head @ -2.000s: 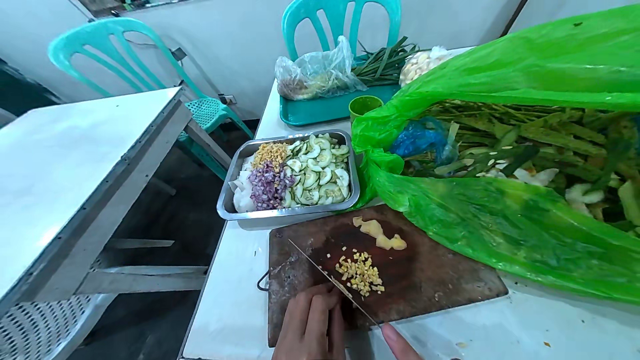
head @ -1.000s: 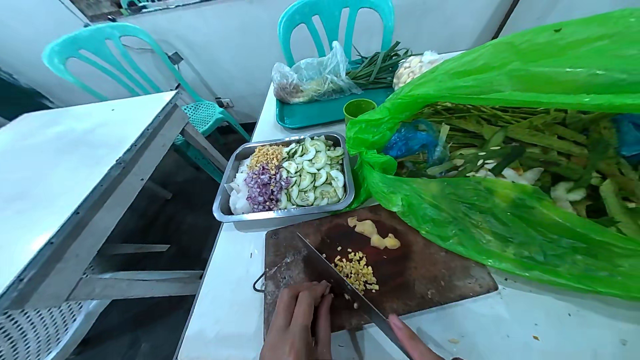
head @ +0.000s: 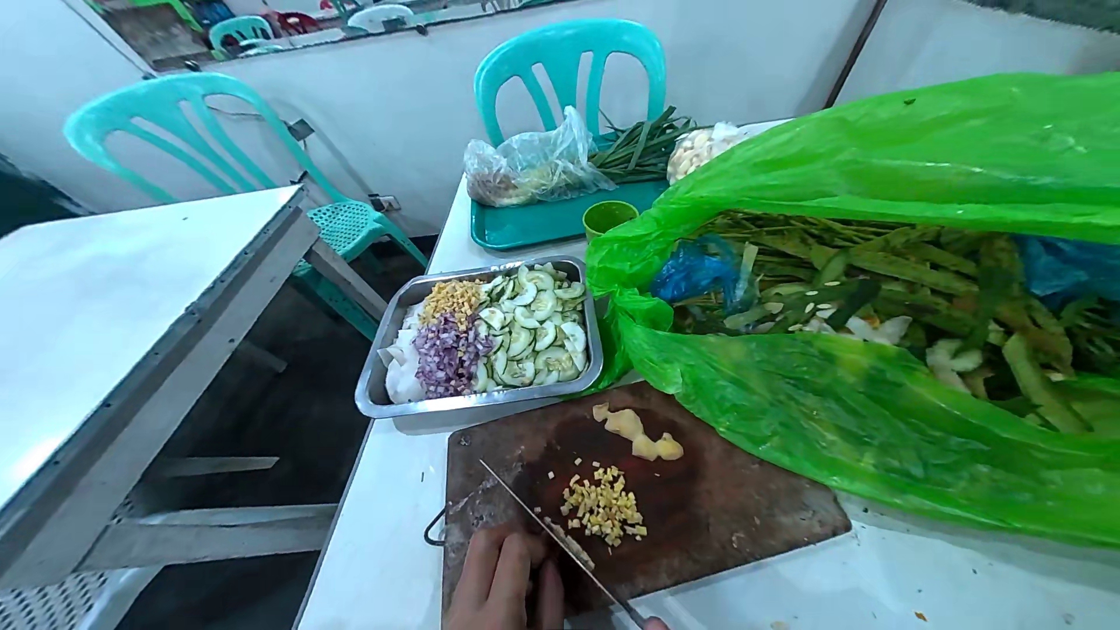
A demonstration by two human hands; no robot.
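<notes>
A brown cutting board (head: pixel 744 507) lies on the white table. My left hand (head: pixel 503 577) is at its near edge, fingertips curled against a small pale piece beside the blade; the hand hides most of that piece. Of my right hand (head: pixel 654 623) only a fingertip shows at the bottom edge, on the handle end of a kitchen knife (head: pixel 556 538). Just right of the blade is a heap of diced yellow ginger-like bits (head: pixel 604 506), and behind it a peeled knobby piece (head: pixel 637 432). A steel tray (head: pixel 490 401) behind the board holds sliced green-edged vegetable, chopped purple onion, minced yellowish bits and white pieces.
A green plastic bag (head: pixel 840 394) full of vegetable peelings overhangs the board's right side. Farther back stand a green cup (head: pixel 610 215) and a teal tray (head: pixel 525 229) with a clear bag (head: pixel 534 166) and long green leaves (head: pixel 643 149). Another white table (head: pixel 131 306) is at left.
The knife blade has shifted left, away from the diced heap, and now lies close along my left fingertips. Less of my right hand shows than a second ago.
</notes>
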